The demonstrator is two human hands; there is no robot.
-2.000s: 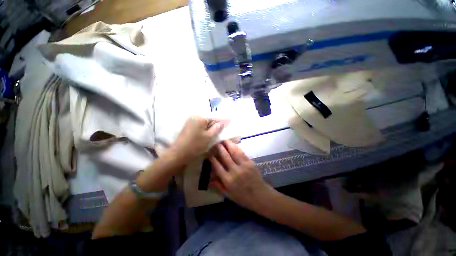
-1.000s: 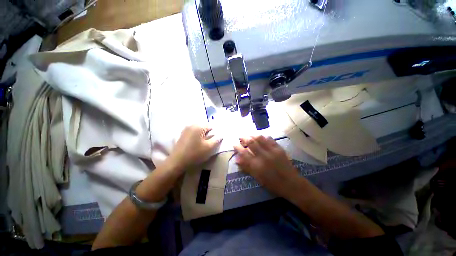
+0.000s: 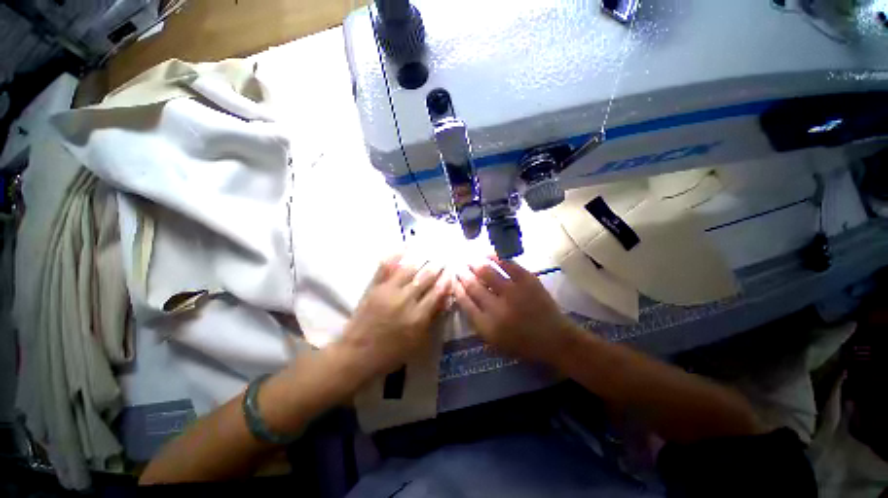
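My left hand (image 3: 399,306) lies fingers down on the cloth just in front of the needle area. My right hand (image 3: 506,306) lies beside it, fingertips close to the left ones, under the bright lamp. A garment panel (image 3: 219,185), cream with a whiter face, spreads from the left to my hands. A beige facing piece (image 3: 424,384) with a black label (image 3: 394,382) hangs over the front edge below my left hand, partly covered by it. Glare hides the needle point and the cloth edges at my fingertips, so the exact grip cannot be told.
The white sewing machine (image 3: 623,88) stands above my hands. Beige facing pieces (image 3: 682,248) with a black label (image 3: 611,223) lie right of the needle. Stacked cut panels (image 3: 73,331) hang at the left. The ruler-marked grey edge (image 3: 584,336) runs along the front.
My hands have come closer together near the needle. My left hand has turned flatter and now covers the top of the hanging facing piece and part of its label.
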